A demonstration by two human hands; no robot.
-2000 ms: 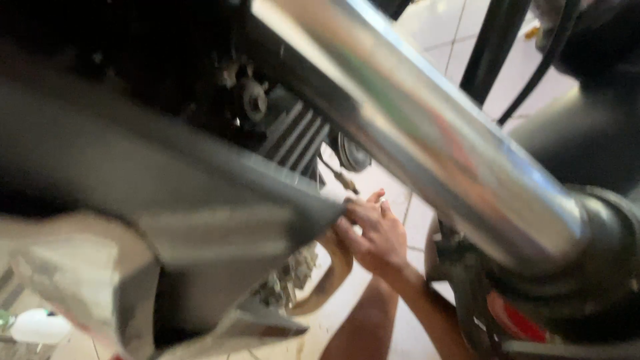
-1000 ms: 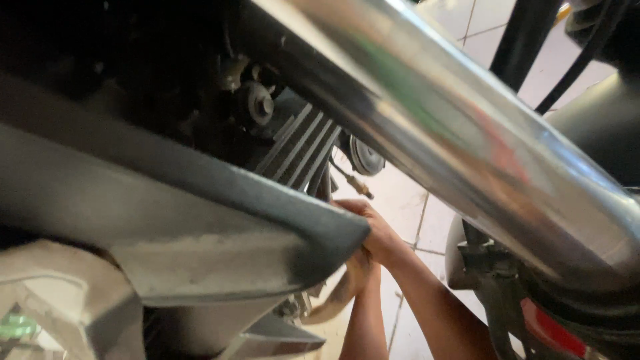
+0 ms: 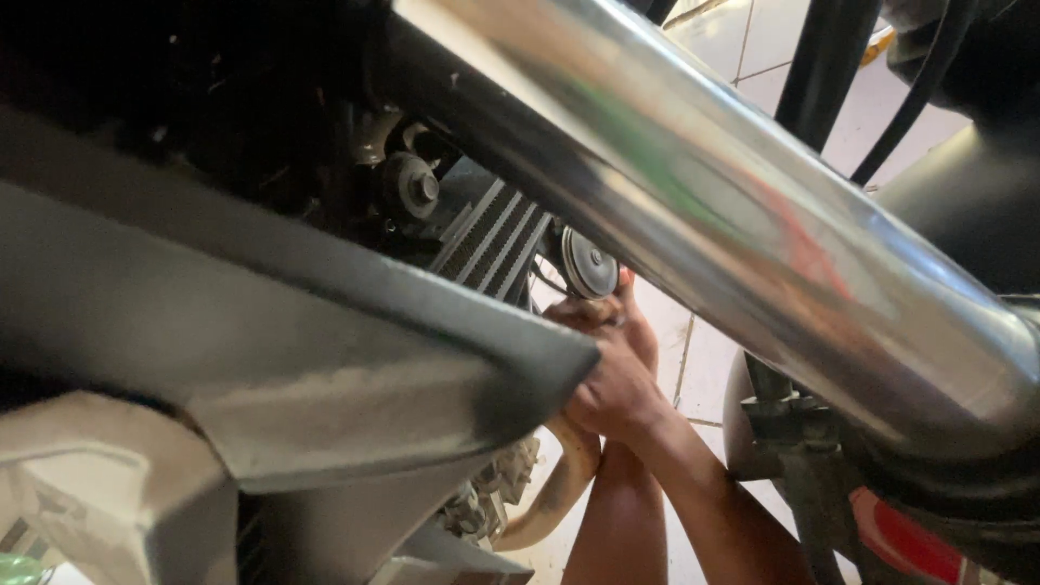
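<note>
Both hands are behind the tip of a motorcycle's dark plastic fairing panel (image 3: 390, 349). My left hand (image 3: 638, 317) is raised directly below the round metal horn (image 3: 595, 258), with a fingertip at the horn's right edge. My right hand (image 3: 613, 390) crosses in front of the left wrist, its fingers partly hidden by the panel tip. Fingers of the two hands bunch together under the horn; whether they grip a wire or anything else cannot be seen. A thin cable (image 3: 551, 280) runs down beside the horn to the hands.
A chrome fork tube (image 3: 731, 219) slants across the foreground. The finned radiator or oil cooler (image 3: 496, 244) lies left of the horn, near a bolted round mount (image 3: 413, 187). A curved exhaust pipe (image 3: 561, 487) passes beside the forearms. White floor tiles (image 3: 703, 382) show below.
The hands have moved up from the exhaust pipe to just below the horn. The cable end with a connector, hanging free in the earlier frames, is now hidden at the fingers.
</note>
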